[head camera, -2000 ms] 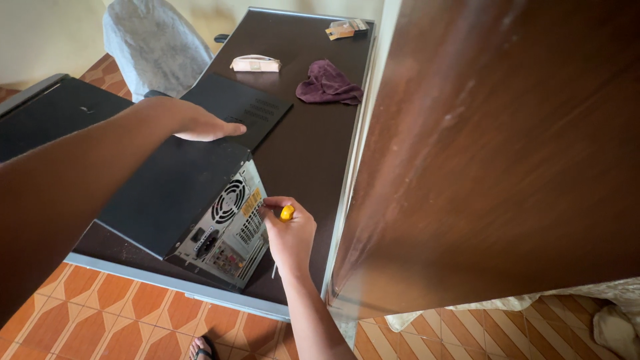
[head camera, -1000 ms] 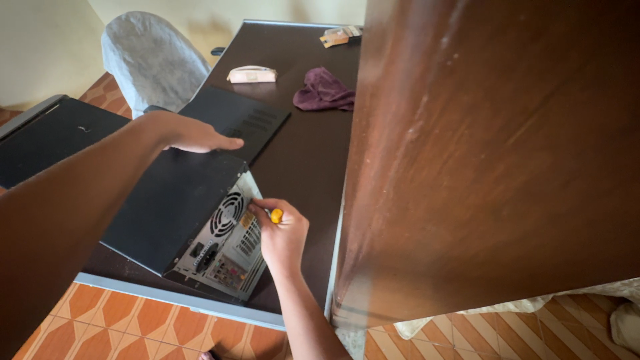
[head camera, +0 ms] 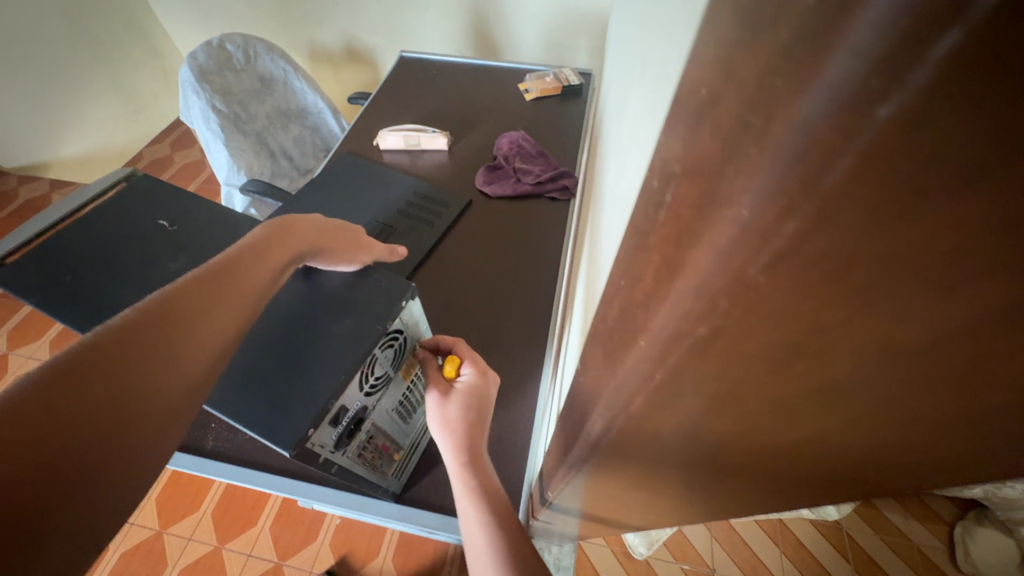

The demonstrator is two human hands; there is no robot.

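A black desktop computer case (head camera: 308,352) stands on the dark brown table, its metal back panel with fan grille (head camera: 384,362) turned toward the right. My left hand (head camera: 340,242) rests over the far edge of the case, thumb pointing right; its fingertips are hidden. My right hand (head camera: 460,384) is at the back panel beside the fan grille, thumb and forefinger pinched at the panel's edge. A screwdriver with a yellow handle (head camera: 452,367) is held in that same hand; its tip cannot be seen. Behind the case lies a black vented side panel (head camera: 392,204).
The table (head camera: 504,304) also bears a pale pink pouch (head camera: 413,138), a purple cloth (head camera: 524,170) and a small package (head camera: 550,83). Another black panel (head camera: 128,248) lies at the left. A covered chair (head camera: 252,112) stands behind. A large brown wooden surface (head camera: 800,280) fills the right side.
The view has shifted somewhat. Both hands stay at about the same places on the case, the right one still at the back panel with the yellow-handled screwdriver.
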